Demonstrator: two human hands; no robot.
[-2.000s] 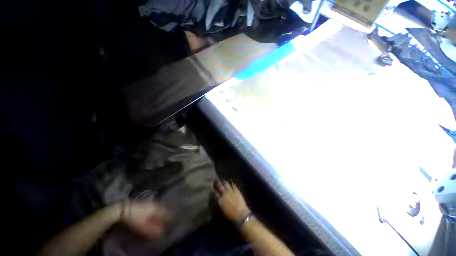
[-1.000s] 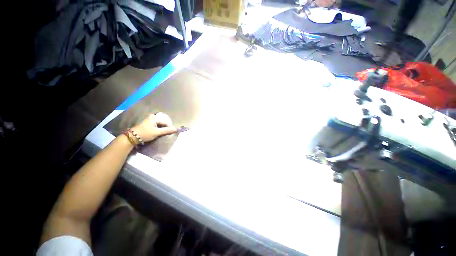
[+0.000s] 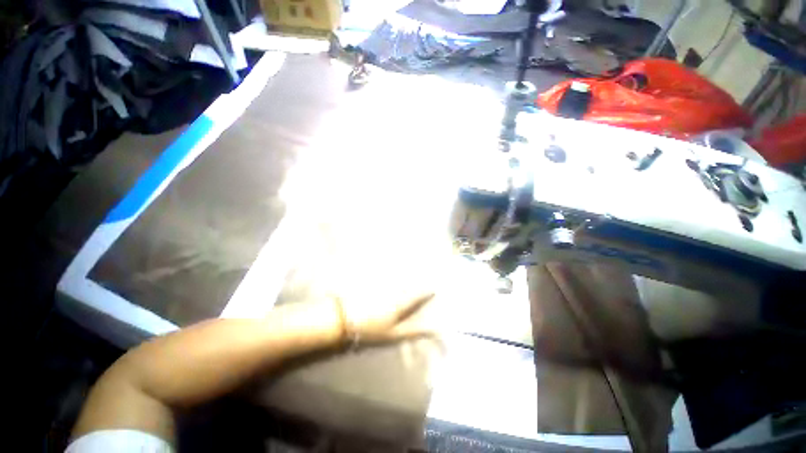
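My left hand (image 3: 393, 326) lies on a brown-grey cloth piece (image 3: 353, 398) at the table's front edge, left of the needle area; its fingers point right and are washed out by the lamp. The cloth hangs over the front edge. The white sewing machine head (image 3: 619, 172) stands at the right, with its presser foot area (image 3: 504, 283) just right of my fingertips. My right hand is not in view. A large brown cut panel (image 3: 203, 221) lies flat on the left of the table.
Brown strips (image 3: 583, 354) lie under the machine arm. Blue tape (image 3: 163, 168) marks the left table edge. Dark cloth (image 3: 79, 71) is piled at the far left. A cardboard box (image 3: 302, 16), grey cut pieces (image 3: 415, 44) and a red plastic bag (image 3: 645, 97) are at the back.
My view has turned right. My left hand has moved from the left panel towards the needle, and a brown cloth piece now lies under it. The large panel remains on the left.
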